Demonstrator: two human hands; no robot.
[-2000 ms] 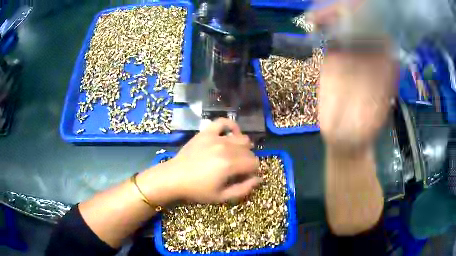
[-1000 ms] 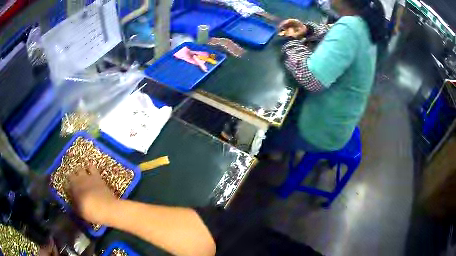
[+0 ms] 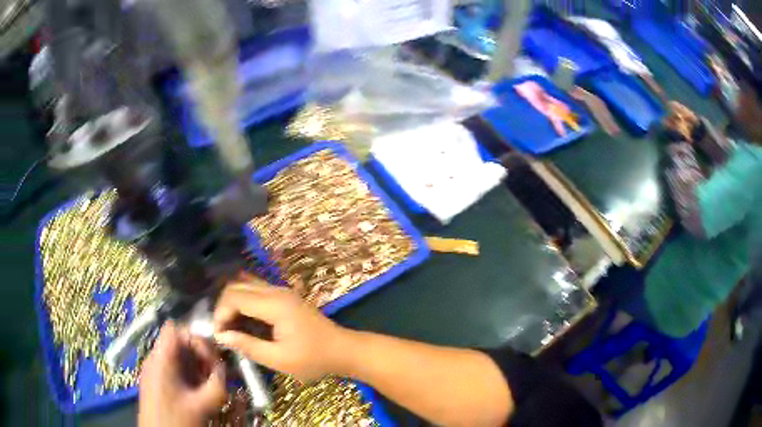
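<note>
My right hand [image 3: 280, 329] is at the base of the dark hand press [image 3: 196, 238], thumb and fingertips close together near the metal fixture [image 3: 200, 324]. My left hand [image 3: 184, 379] is beside it, fingers curled at the fixture. Motion blur hides whether either hand holds a part. A pale rod [image 3: 251, 379] points down over the front tray. Another pale rod [image 3: 134, 335] angles over the left tray. The left tray [image 3: 63, 392] holds pale gold fittings. The right tray [image 3: 401, 268] holds copper-gold inserts. The front heap [image 3: 317, 404] of yellow-gold fittings is partly cut off.
A yellow strip [image 3: 454, 245] and a white bag with red marks [image 3: 434, 171] lie right of the right tray. A crumpled clear bag [image 3: 401, 96] is behind it. A blue tray with pink and orange items [image 3: 539, 138] is farther off. Another person [image 3: 727, 200] sits at the far right.
The view has swung back left, showing the press and left tray. My right hand has moved out of the right tray to the fixture, beside my left hand.
</note>
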